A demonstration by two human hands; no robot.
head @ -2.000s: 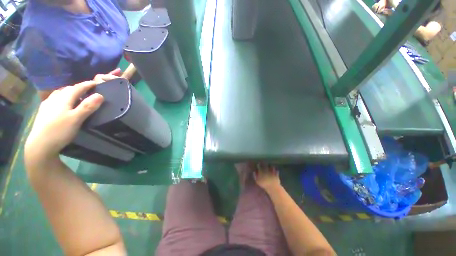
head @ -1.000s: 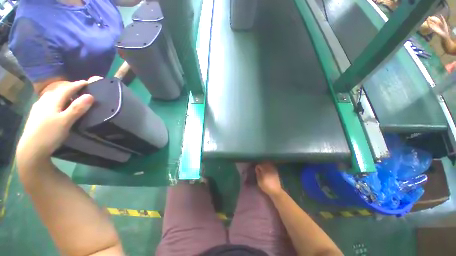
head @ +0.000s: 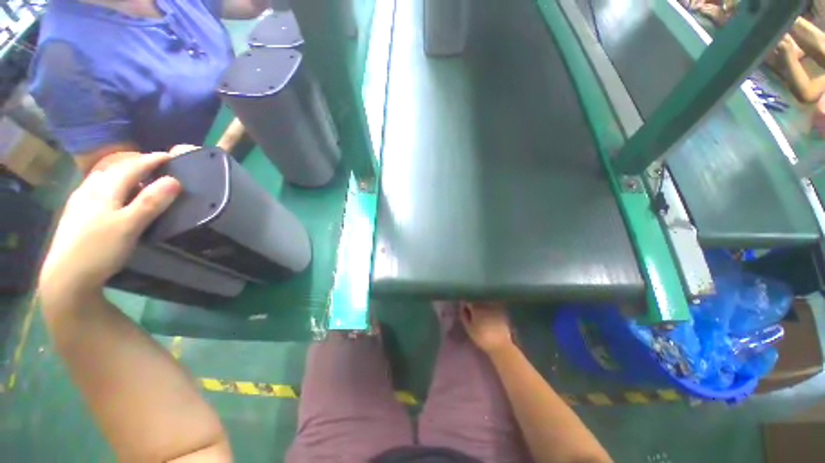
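Observation:
Two grey speaker housings stand side by side, tilted in view, at the near end of the green side bench. My left hand lies on the dark flat top of these housings, thumb and fingers over the edge; the fingertips are partly hidden. My right hand rests on my knee below the belt's near end, its fingers partly hidden; I cannot tell if they are closed. More housings stand further back on the bench.
The conveyor belt lies ahead between green rails, with a housing at its far end. A person in blue sits at left. A green post slants at right. A blue tub of blue bags stands below right.
The view has shifted slightly. My left hand stays on the housings and my right hand stays on my knee. At the far right, another person's hands have moved.

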